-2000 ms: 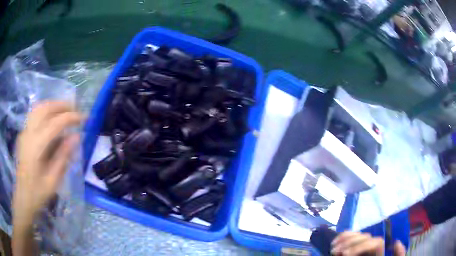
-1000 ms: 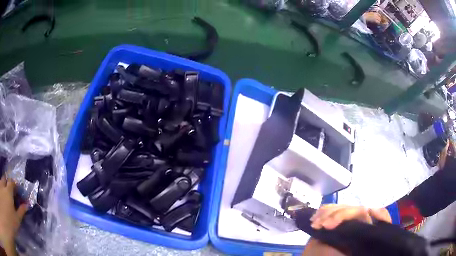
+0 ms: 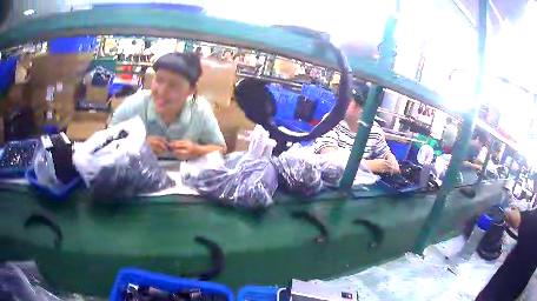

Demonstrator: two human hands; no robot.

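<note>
Neither of my hands is in view. The blue parts bin (image 3: pixel 132 274) is at the bottom edge, mostly cut off, with black plastic pieces (image 3: pixel 171 294) inside. Beside it, the rim of the blue feeder tray (image 3: pixel 254 293) and the top of the white-silver screw feeder (image 3: pixel 321 291) show. The clear plastic bag (image 3: pixel 26 282) is cut off at the bottom left. The electric screwdriver is not in view.
Black headband arcs (image 3: pixel 209 258) lie along the green belt (image 3: pixel 147 232). Filled plastic bags (image 3: pixel 235 179) line its far side, where two people (image 3: pixel 171 114) sit. Green posts (image 3: pixel 360 138) rise there. A blue-capped cylinder (image 3: pixel 476 235) and a dark sleeve (image 3: pixel 515 270) are at right.
The view has tilted up from the bench to the belt and the people beyond. The bin and feeder have dropped to the bottom edge. My hands and the screwdriver have left the picture.
</note>
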